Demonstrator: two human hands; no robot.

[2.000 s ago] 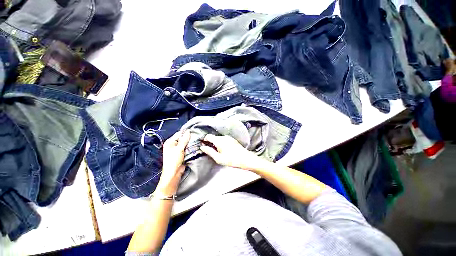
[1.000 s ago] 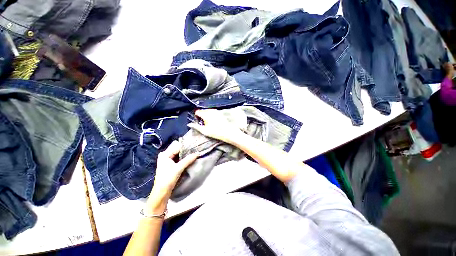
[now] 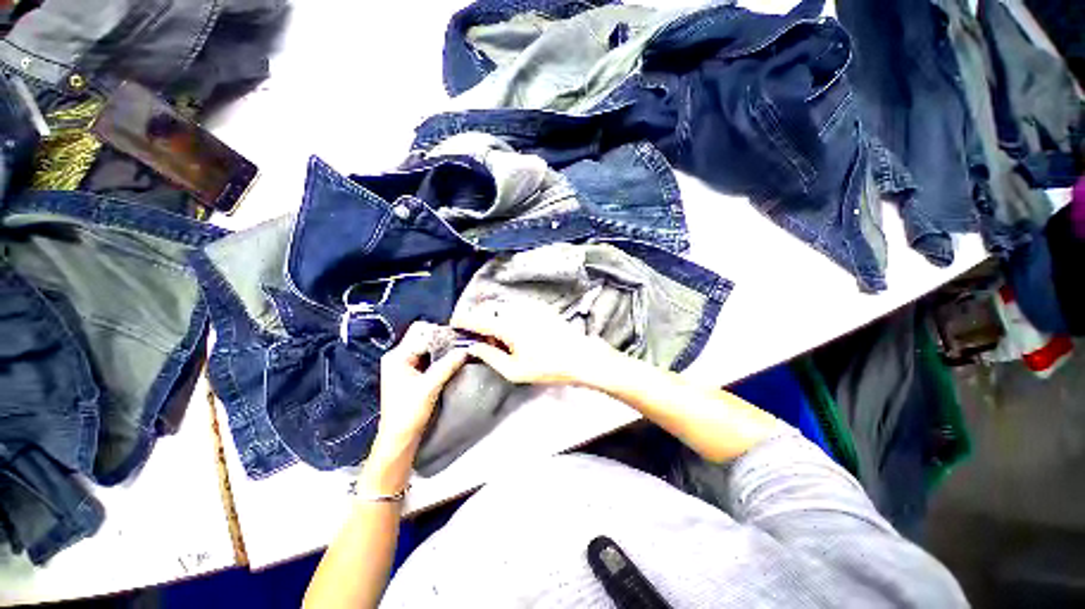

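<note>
A dark blue denim garment lies on the white table in front of me, with its pale grey-green wrong side turned up near me. A white drawstring lies looped on its dark front. My left hand pinches a fold of the pale cloth. My right hand meets it from the right, with its fingertips at the same fold. A small dark thing shows at the right fingers; I cannot tell if it is a tool.
More denim garments lie at the far side, on the right and on the left. A smartphone rests on the left pile. The white table has a brown seam. A green-edged crate stands below. A person's magenta sleeve shows far right.
My right hand has moved back from the far part of the pale cloth to my left fingertips. My left hand has risen slightly, and the two hands now meet at a fold.
</note>
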